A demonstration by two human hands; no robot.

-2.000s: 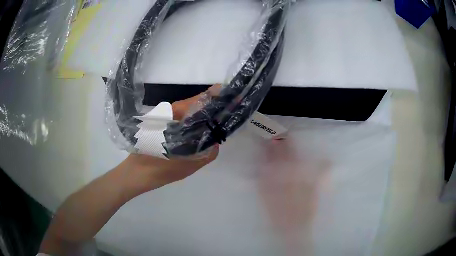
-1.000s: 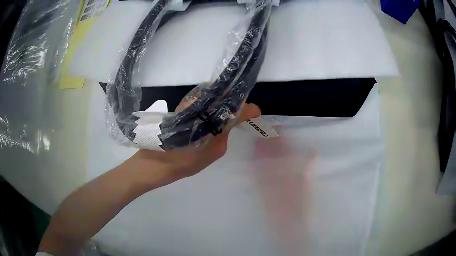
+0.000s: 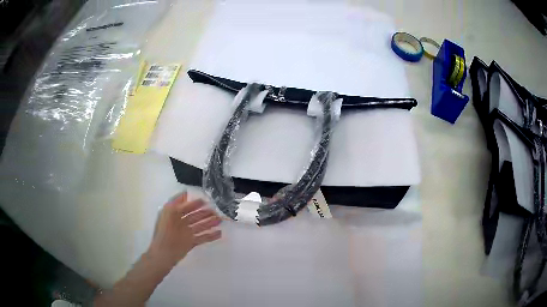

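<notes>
A black tote bag [image 3: 372, 195] lies flat, its top edge away from me, with a white sheet [image 3: 372, 144] across its front. Its two handles [image 3: 225, 141], in clear wrap, loop toward me, with a white pad [image 3: 248, 210] around the loop. A white hang tag [image 3: 320, 205] lies beside them. White tissue [image 3: 282, 264] covers the near part. My left hand [image 3: 187, 223] is left of the handles, fingers apart, holding nothing. My right hand is not clear; only faint pinkish patches show through the tissue and by the handle loop.
A yellow backing sheet with barcode stickers [image 3: 144, 117] and shiny clear polybags [image 3: 66, 102] lie left. A blue tape dispenser [image 3: 447, 99] and a blue-rimmed tape roll [image 3: 407, 47] are at the upper right. Other black bags [image 3: 493, 162] with white sheets lie at the right edge.
My left hand has let go of the handles and moved left. The handles now lie lower on the bag and tissue. The view has widened, showing the bag's top edge and the whole dispenser.
</notes>
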